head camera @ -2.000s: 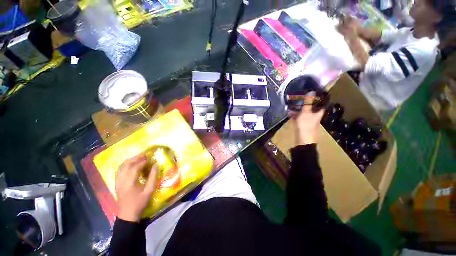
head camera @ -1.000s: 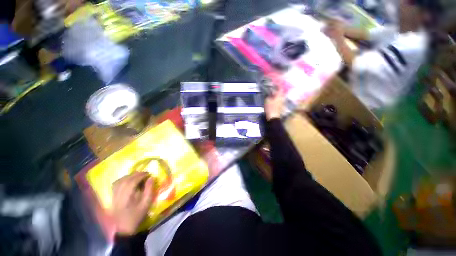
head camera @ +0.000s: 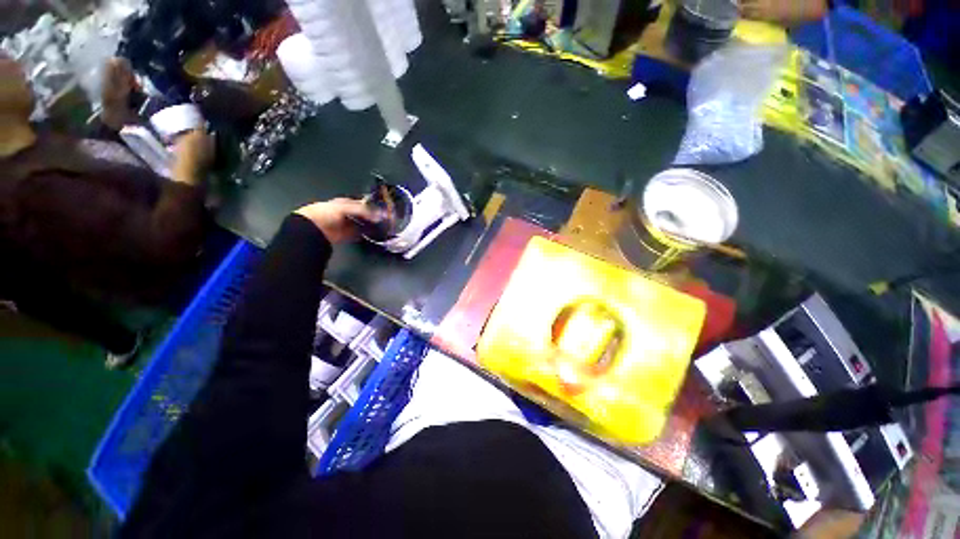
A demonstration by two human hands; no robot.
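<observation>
The white plastic housing (head camera: pixel 430 207), with a dark round cup end, is on the dark-green bench left of the yellow padded fixture. My left hand (head camera: pixel 342 216) holds it at the cup; some fingers are hidden. The yellow padded fixture (head camera: pixel 653 316) with its round central hole lies on the red mat (head camera: pixel 486 290), with nothing of mine on it. A small part of my right hand (head camera: pixel 832 524) shows at the bottom edge, beside the white-and-black boxes (head camera: pixel 805 358); its fingers cannot be made out.
A round tin (head camera: pixel 690 207) stands behind the fixture, with a clear plastic bag (head camera: pixel 726 105) beyond. The dark screwdriver (head camera: pixel 811 411) crosses the boxes. A blue crate (head camera: pixel 174 358) with white housings is below the bench edge. Stacked white parts (head camera: pixel 347 47) and another person (head camera: pixel 95 211) are at left.
The view has swung left. My left hand has left the yellow fixture and taken hold of the white housing. My right hand has moved back from the carton and pink sheets toward the boxes.
</observation>
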